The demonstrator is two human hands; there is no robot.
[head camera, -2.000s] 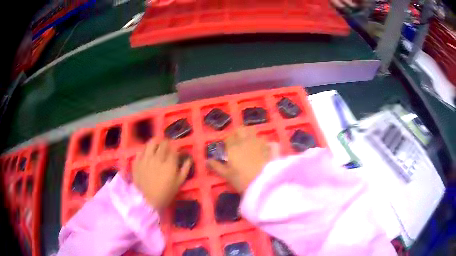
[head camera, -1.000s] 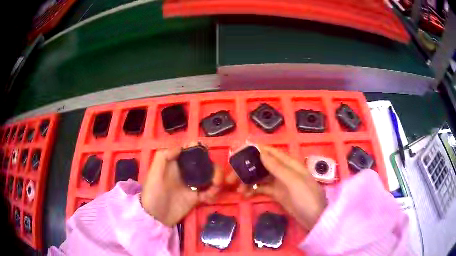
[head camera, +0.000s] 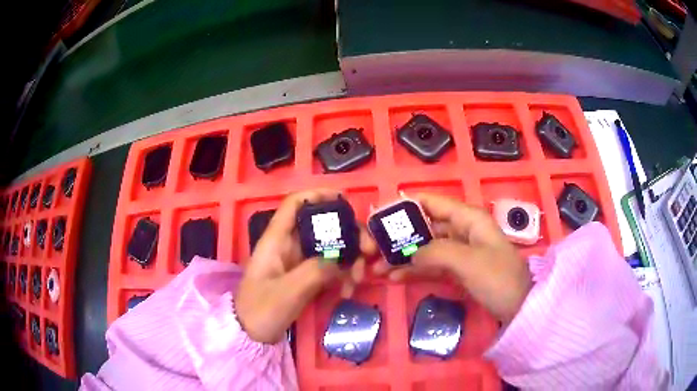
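Observation:
My left hand holds a black smartwatch unit upright over the red compartment tray. My right hand holds a second smartwatch unit with a pinkish case edge, just beside the first. Both screens face me and show a white code-like square, small white text and a green block below. My left thumb lies at the lower edge of its screen, my right thumb near the green block. Black units lie in the tray's pockets, some screen up, some with the back sensor up. A light-cased smartwatch lies sensor up.
A second filled tray lies at the left edge. Behind the main tray is a metal edging of a raised green shelf. At right are white sheets, a blue pen, a clipboard and a calculator, cut off by the edge.
Both screens have changed from dark, one with small white marks, to the code-like square with green block. The tray sits higher in the picture. Both hands still hold their units.

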